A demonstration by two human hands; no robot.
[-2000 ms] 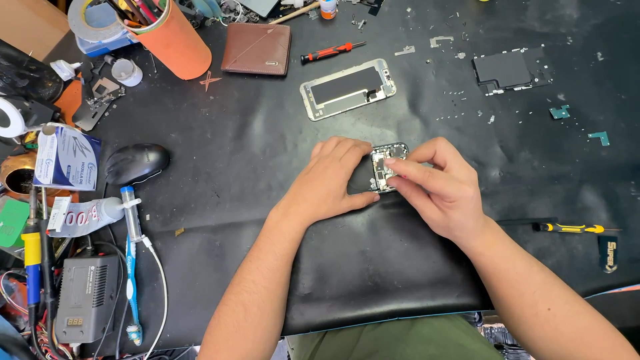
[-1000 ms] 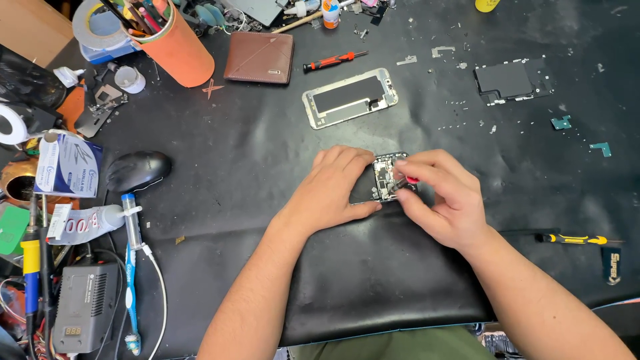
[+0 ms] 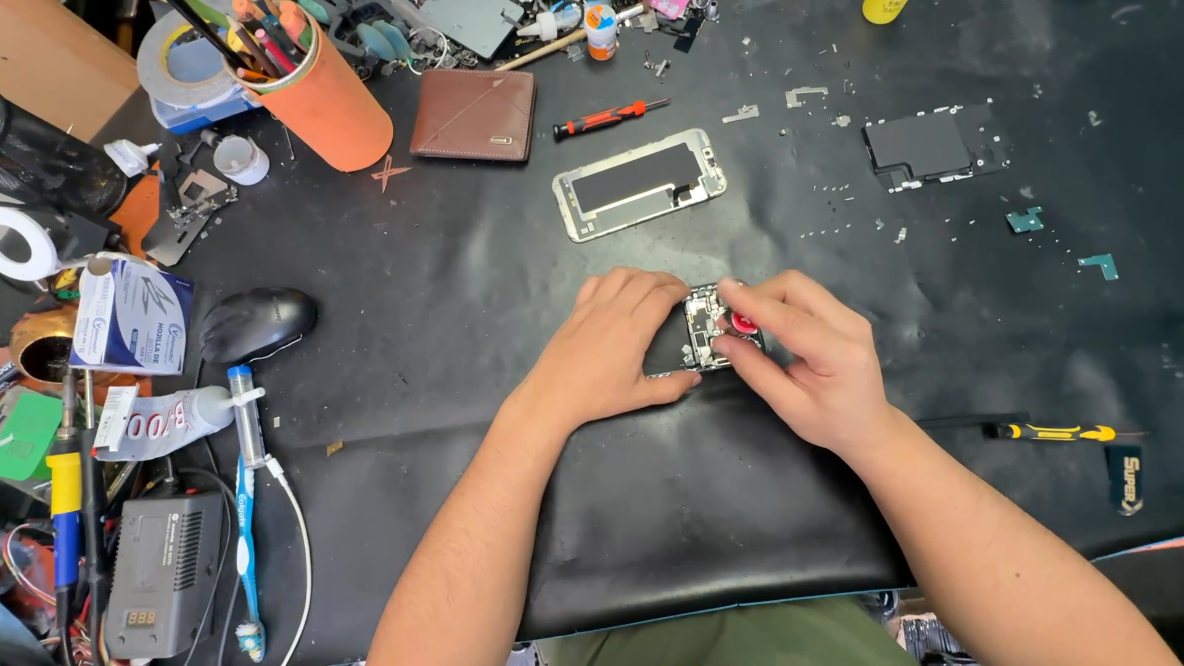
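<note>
An opened smartphone body (image 3: 703, 319) lies on the black mat with its inner parts exposed. My left hand (image 3: 615, 347) is around its left part, thumb at the lower edge and fingers over the upper edge. My right hand (image 3: 805, 351) is over its right end, thumb and fingers around a small tool with a red round top (image 3: 743, 323); the rest of this tool is hidden. Beyond the hands lies a detached phone screen assembly (image 3: 640, 185), its inner side up. A red and black screwdriver (image 3: 606, 119) lies behind it.
Back right are a dark phone part with a flat plate (image 3: 925, 148), small screws and brackets. A yellow and black screwdriver (image 3: 1054, 432) lies right. Behind are a brown wallet (image 3: 474, 116) and an orange pencil cup (image 3: 333, 106); left, a computer mouse (image 3: 259, 324) and a soldering iron (image 3: 65, 499).
Two seconds ago no red top showed at my right hand; it has been visible between the fingers since the middle frame. My left hand has stayed on the phone body.
</note>
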